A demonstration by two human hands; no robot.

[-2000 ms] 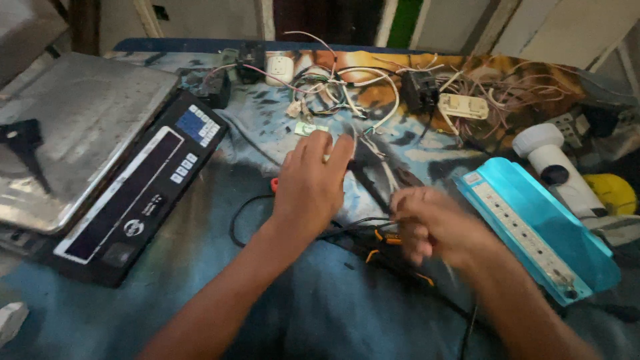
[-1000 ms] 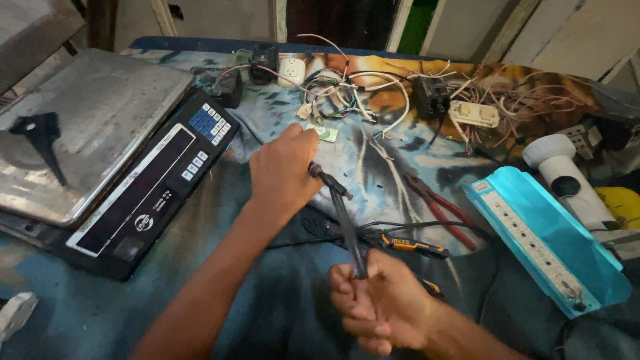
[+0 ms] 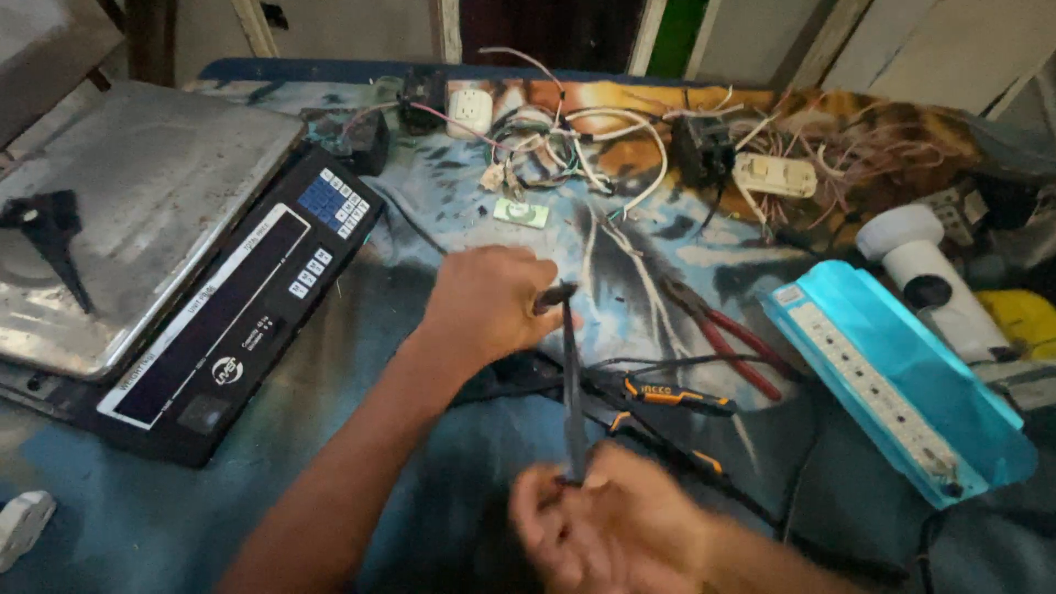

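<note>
A dark, narrow strip (image 3: 572,396), perhaps tape or cable sheath, runs between my two hands. My left hand (image 3: 495,305) is closed around a dark rod-like piece (image 3: 554,298), whose tip meets the strip's upper end. Lower down, my right hand (image 3: 610,520), blurred, pinches the strip's near end. Orange-and-black pliers handles (image 3: 681,396) lie just right of the strip, over a black cable. Red-handled pliers (image 3: 734,342) rest farther right, beside stripped white wires (image 3: 648,285). A small green board (image 3: 520,213) lies beyond my left hand.
A digital weighing scale (image 3: 239,322) fills the left side. Tangled wires (image 3: 577,148), a white outlet (image 3: 469,114) and a switch plate (image 3: 775,174) lie along the back. At right are a blue tray with an LED strip (image 3: 899,379) and a white camera-like device (image 3: 940,280).
Two seconds ago my hands were closer together and higher over the wires. My right hand has moved toward me, and the dark strip now spans the gap. The red-handled pliers have come into sight.
</note>
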